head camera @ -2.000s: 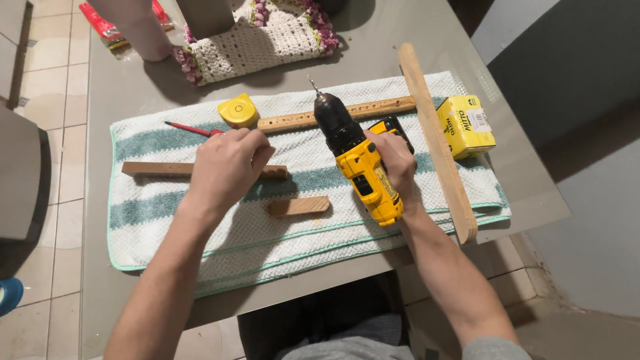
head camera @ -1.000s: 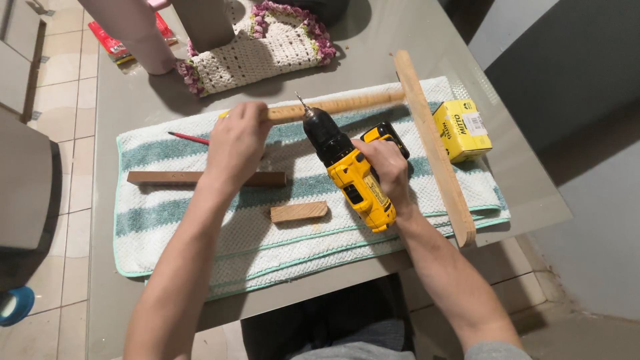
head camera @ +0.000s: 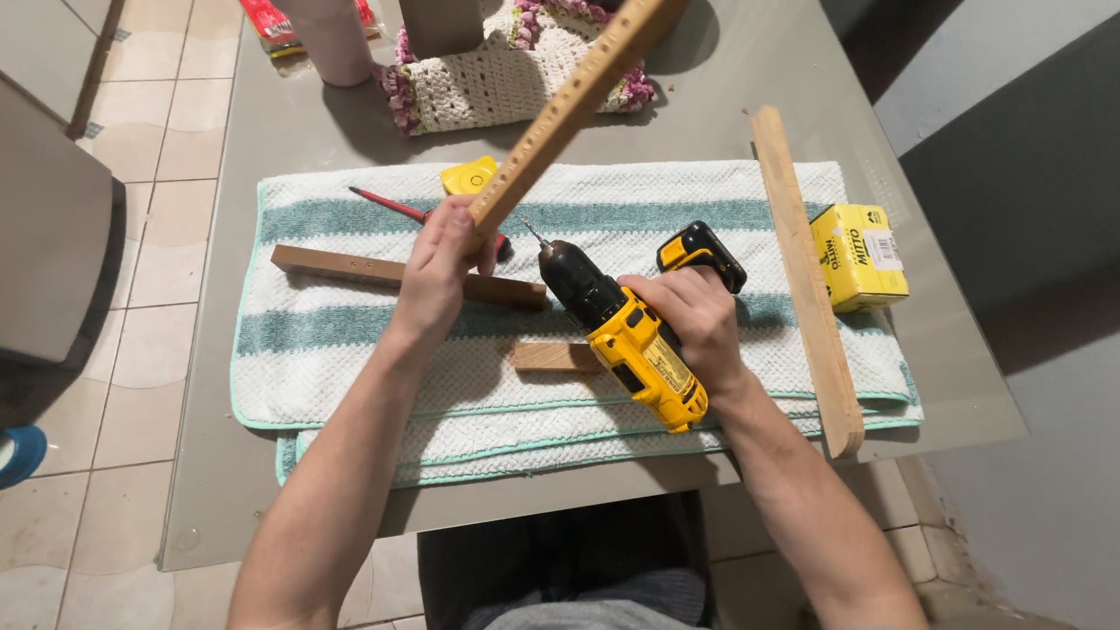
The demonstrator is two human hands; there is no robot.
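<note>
My left hand (head camera: 444, 258) grips the near end of a wooden strip with a row of holes (head camera: 560, 114), which slants up and away over the towel's far edge. In my right hand (head camera: 691, 319) is a yellow and black cordless drill (head camera: 643, 350), its thin bit pointing up and left, close to the left hand. Under the left wrist lies a dark brown wooden bar (head camera: 341, 265). A red screwdriver (head camera: 385, 203) is partly hidden behind the left fingers, near a yellow tape measure (head camera: 470, 177). A short wooden block (head camera: 553, 357) lies partly behind the drill.
A striped towel (head camera: 297, 381) covers part of the glass-topped table (head camera: 206, 490). On the right rest a long wooden slat (head camera: 809, 289) and a yellow box (head camera: 862, 262). At the far side stand a pinkish cup (head camera: 328, 44) and a crocheted cloth (head camera: 477, 92).
My left hand has taken hold of the holed strip, which lay on the towel two seconds ago, and has lifted and swung it to point up and away. The drill stays in my right hand.
</note>
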